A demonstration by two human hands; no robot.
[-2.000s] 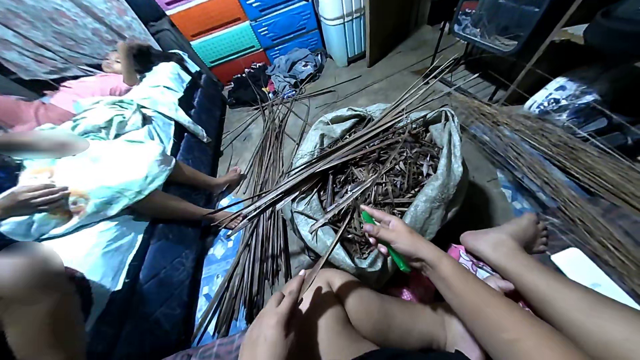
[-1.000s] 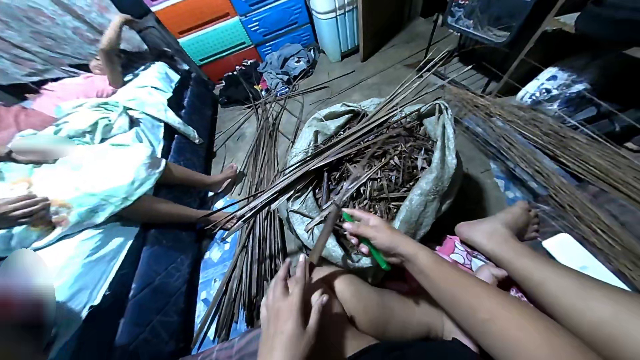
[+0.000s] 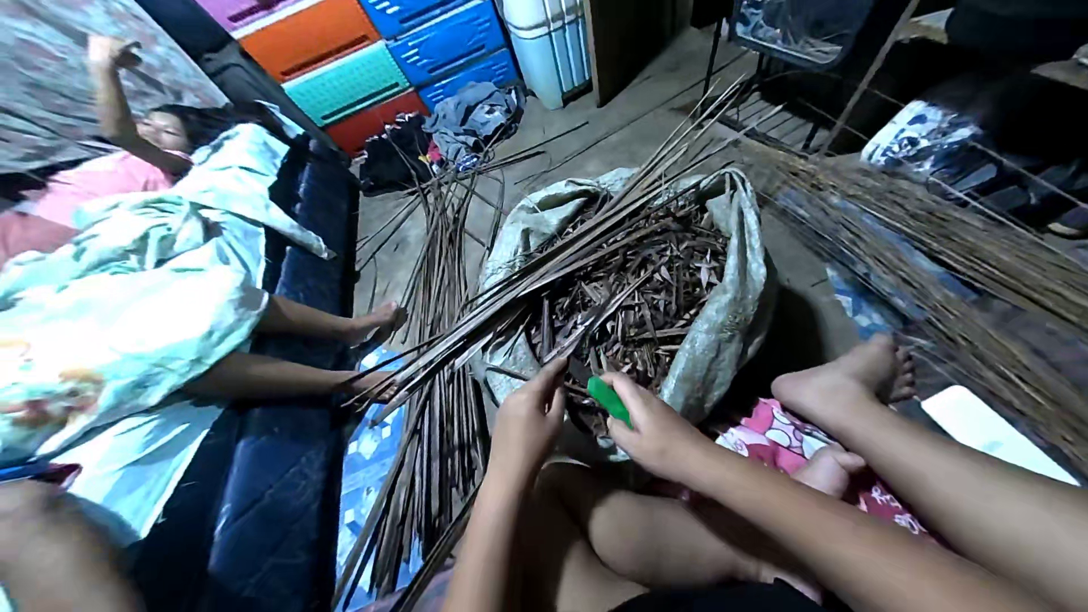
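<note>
My right hand (image 3: 650,425) is closed around a green-handled tool (image 3: 609,401), probably a knife; its working end is hard to make out over the sack. Beside it on the left, my left hand (image 3: 529,412) pinches a dry brown leaf strip (image 3: 586,333) that points up and away over the sack. Just beyond both hands stands a woven plastic sack (image 3: 722,340) with a rolled rim, full of brown leaf scraps (image 3: 671,297). Long dry palm leaf strips (image 3: 552,272) lie across its top, and more strips (image 3: 433,425) lie on the floor at its left.
Someone lies on a dark blue mattress (image 3: 276,476) at the left, feet near the strips. A bundle of thin sticks (image 3: 952,246) lies at the right. Plastic drawers (image 3: 344,85) and a pile of clothes (image 3: 476,119) are at the back. A white flat object (image 3: 994,429) lies by a bare foot.
My left hand, spread low near my knee a second ago, is now raised at the sack's near edge, fingers closed on a strip. The green handle stays in my right hand.
</note>
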